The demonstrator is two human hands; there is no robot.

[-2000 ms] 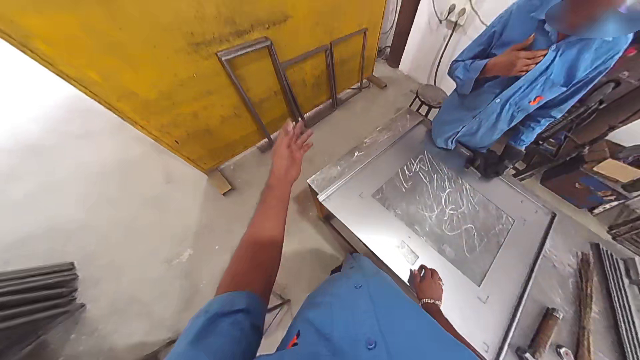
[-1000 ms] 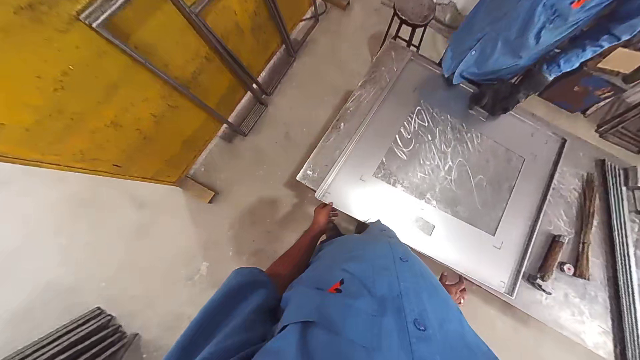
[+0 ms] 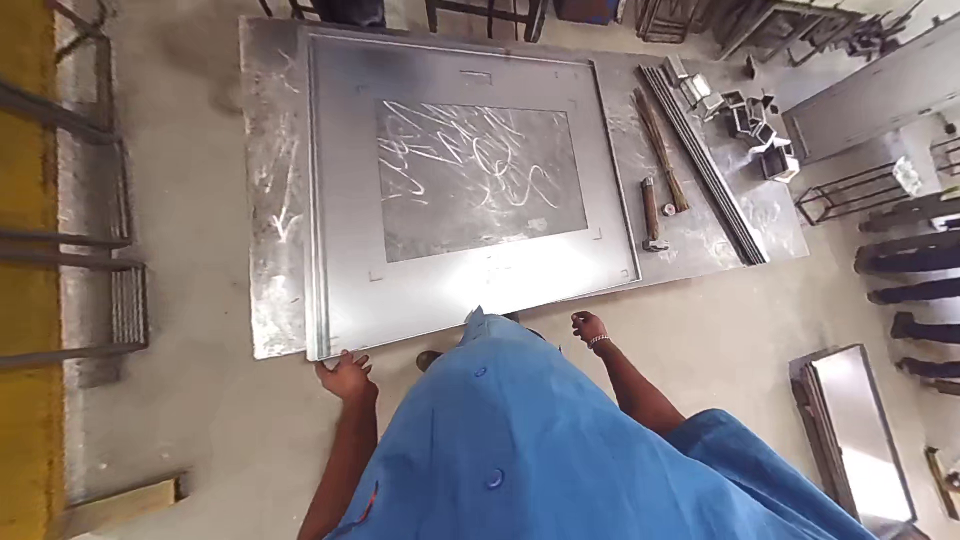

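Observation:
A sheet-metal panel (image 3: 442,289) with folded edges and a rectangular cutout lies on a metal workbench (image 3: 274,187). Through the cutout, chalk scribbles show on the surface below. My left hand (image 3: 346,375) touches the panel's near left corner with its fingers spread; whether it grips the edge is not clear. My right hand (image 3: 590,328), a bracelet at its wrist, hangs just off the near edge of the bench, fingers curled, touching nothing that I can see. A hammer (image 3: 651,214) lies right of the panel, beside a small round object (image 3: 670,210) and a bundle of thin sticks (image 3: 660,150).
Several long metal bars (image 3: 705,165) and short square-tube pieces (image 3: 757,127) lie on the bench's right part. Metal frames (image 3: 127,247) lean at the yellow panel on the left. A stack of metal pieces (image 3: 855,435) is on the floor at right, and people's legs (image 3: 907,259) show beyond.
My left hand, raised in the air two seconds ago, came down to the panel's near left corner. My right hand has left the panel's surface. The view has turned strongly; the co-worker's blue-clothed torso is out of view.

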